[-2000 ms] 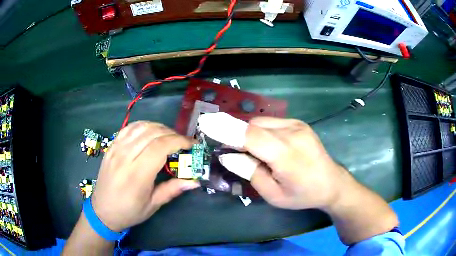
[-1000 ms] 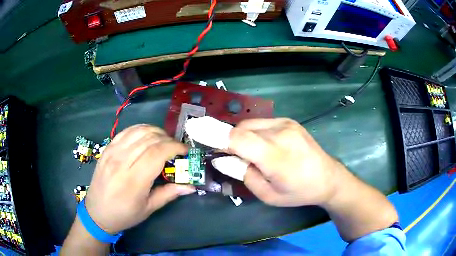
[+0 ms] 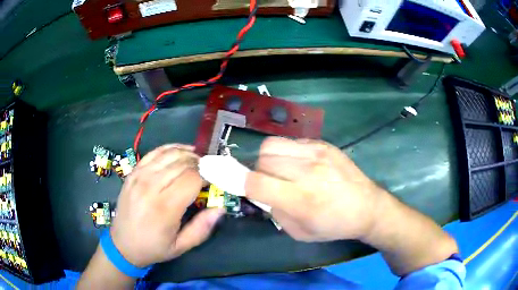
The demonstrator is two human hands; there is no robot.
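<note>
A power supply board [image 3: 232,202] with a yellow block lies between my hands, at the lower left of the dark red test fixture [image 3: 301,119]. My left hand [image 3: 162,204], with a blue wrist strap [image 3: 117,257], holds the board's left side between thumb and fingers. My right hand [image 3: 312,192] reaches in from the right, its white-covered fingertip [image 3: 224,173] over the top of the board. Its thumb is mostly hidden, so its grip cannot be told. Thin silvery metal pieces [image 3: 227,146] show in the fixture opening. The hands hide the fixture's lower part.
Loose boards [image 3: 101,161] lie left of my left hand. A full parts tray [image 3: 34,198] stands at the left, a second tray [image 3: 483,153] at the right. Behind is a green shelf [image 3: 284,44] with a dark red box [image 3: 196,20] and white meter [image 3: 392,42]. Red-black twisted leads [image 3: 184,88] run down left.
My right hand's white-covered fingertip has moved down from the metal pieces onto the board, covering its upper part. My left hand stays around the board. The camera view has shifted slightly.
</note>
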